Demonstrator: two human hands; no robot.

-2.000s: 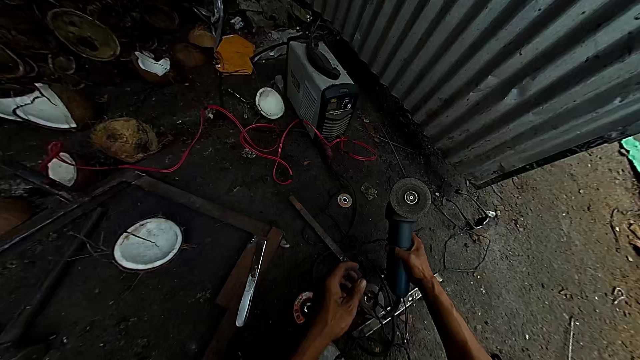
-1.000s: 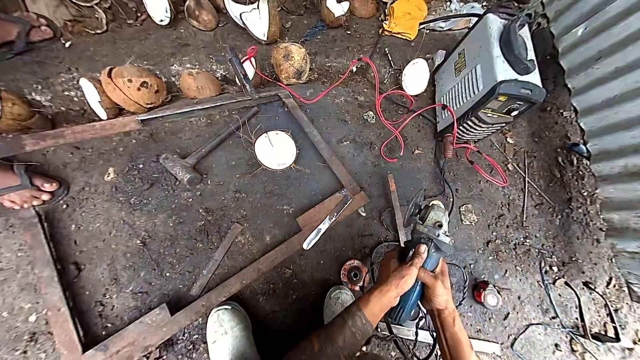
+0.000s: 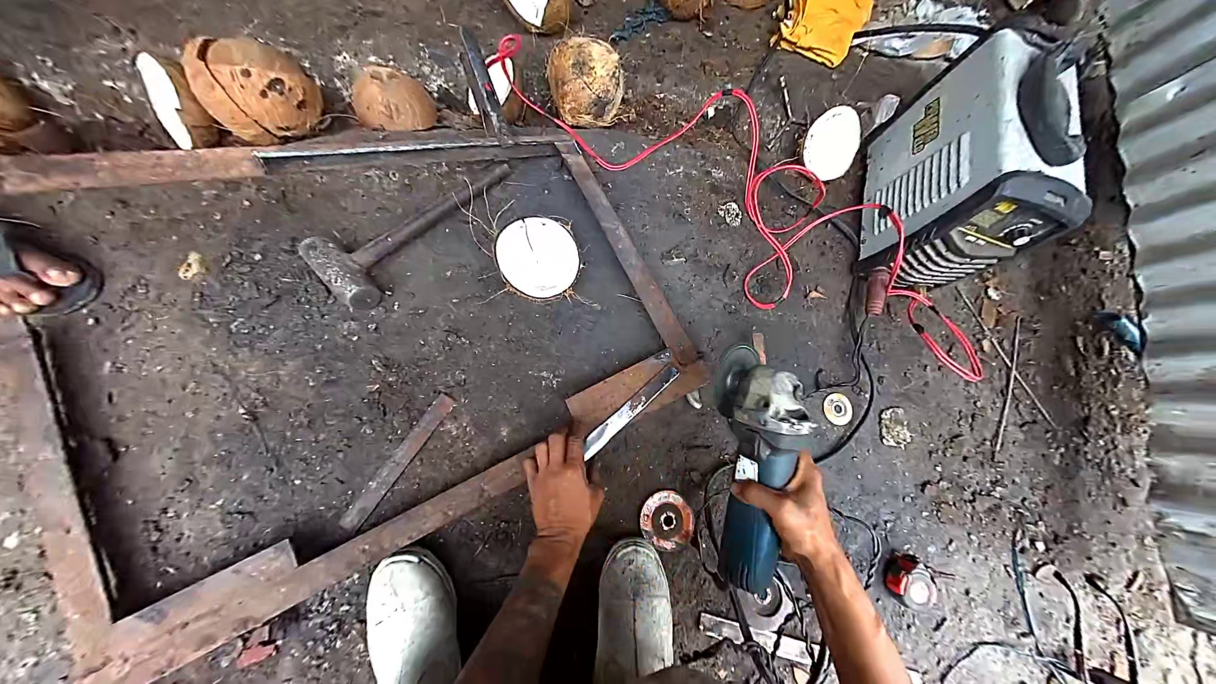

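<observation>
My right hand [image 3: 796, 508] is wrapped around the blue body of an angle grinder [image 3: 760, 465], whose disc points up and left. My left hand [image 3: 562, 486] rests on the rusty steel frame [image 3: 427, 513], fingers on the bar beside a shiny metal strip [image 3: 632, 410]. That strip lies along the frame near its corner, over a short rusty plate [image 3: 617, 388]. A loose grinding disc [image 3: 667, 521] lies on the ground between my hands, and a smaller disc [image 3: 837, 408] lies right of the grinder head. Whether the grinder disc spins cannot be told.
A welding machine [image 3: 959, 161] with a red cable [image 3: 750, 190] stands at upper right by a corrugated metal wall [image 3: 1173, 237]. A hammer [image 3: 342, 271] and half a coconut [image 3: 538, 257] lie inside the frame. Another person's foot [image 3: 38, 280] is at left. A red tape measure [image 3: 912, 579] lies at right.
A second ago both my hands were on the grinder; now my left hand is off it and on the frame. The grinder stays in my right hand. The view has shifted.
</observation>
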